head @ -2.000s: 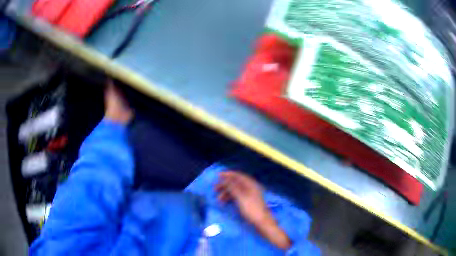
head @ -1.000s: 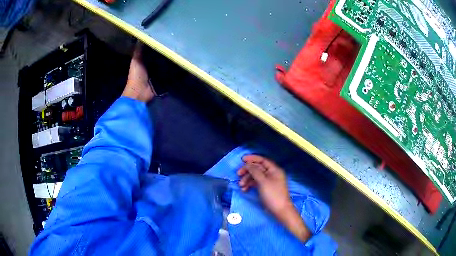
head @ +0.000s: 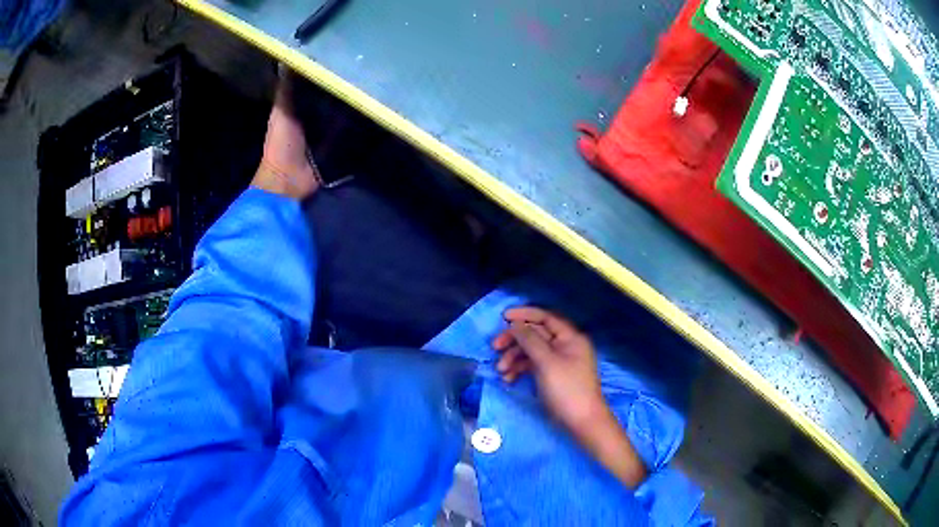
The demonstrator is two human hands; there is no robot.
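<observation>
My left hand [head: 286, 149] reaches under the bench edge at the left. Its fingers are lost in the dark there, so I cannot see what it holds. My right hand [head: 559, 365] is over my lap, palm partly up, with the fingers loosely bent and nothing visible in it. A large green circuit board [head: 824, 185] lies solder side up on a red pad [head: 659, 154] at the right of the bench, with neither hand on it. A small white connector [head: 681, 105] on a thin dark lead lies on the pad beside the board's corner.
The blue-green bench mat [head: 463, 93] has a yellow edge strip [head: 577, 257] running diagonally. A dark tool handle [head: 317, 19] lies at the top left of the mat. A black tray [head: 177, 154] of component-side-up boards stands below at the left. Small specks lie near the pad.
The view has steadied and shifted slightly, so the board and pad sit further right than at first. Both hands keep nearly the same places under and below the bench edge.
</observation>
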